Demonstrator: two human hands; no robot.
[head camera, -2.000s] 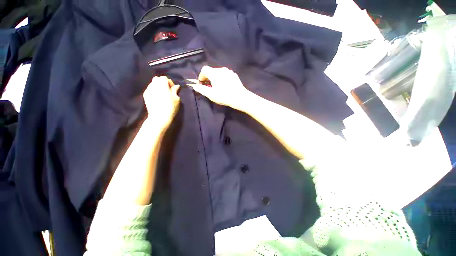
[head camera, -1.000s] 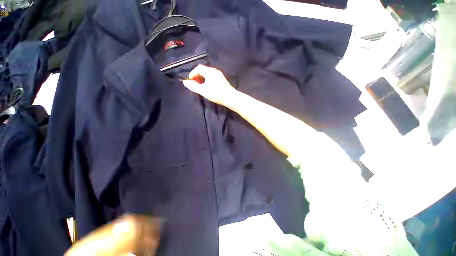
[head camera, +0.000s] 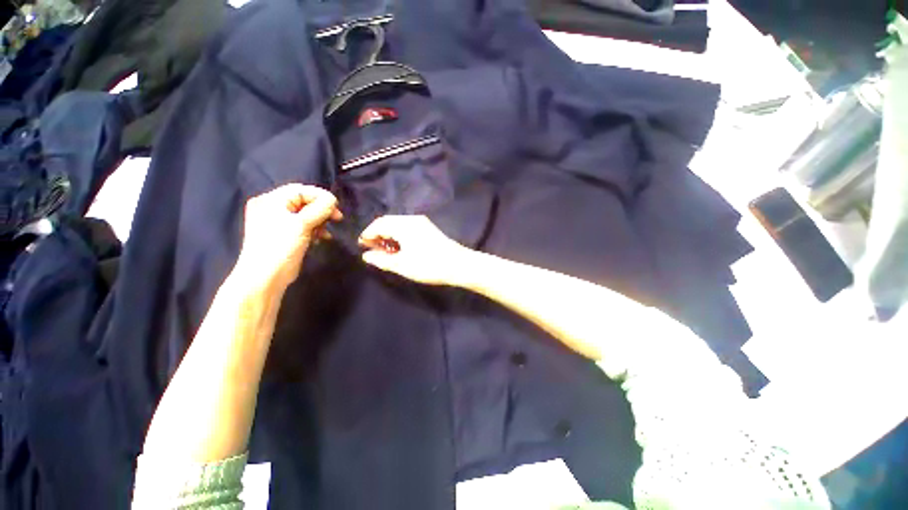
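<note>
A navy jacket lies front up, with a black hanger in its neck and a small red neck label. My left hand is at the upper front, left of the opening, its fingertips pinched on the jacket cloth. My right hand is just to its right, fingers closed close to the cloth. A small reddish thing shows inside the right hand; it looks like a tool, mostly hidden. The fingertips do not touch each other. Dark buttons show lower right on the front.
More navy garments lie under and left of the jacket. A black phone lies on the white table at the right, beside a translucent plastic bag. Dark cloth lies at the top.
My left hand left the jacket, showed blurred at the lower left, and is now back at the upper front. My right hand is lower in view. The jacket has shifted down and right in the picture.
</note>
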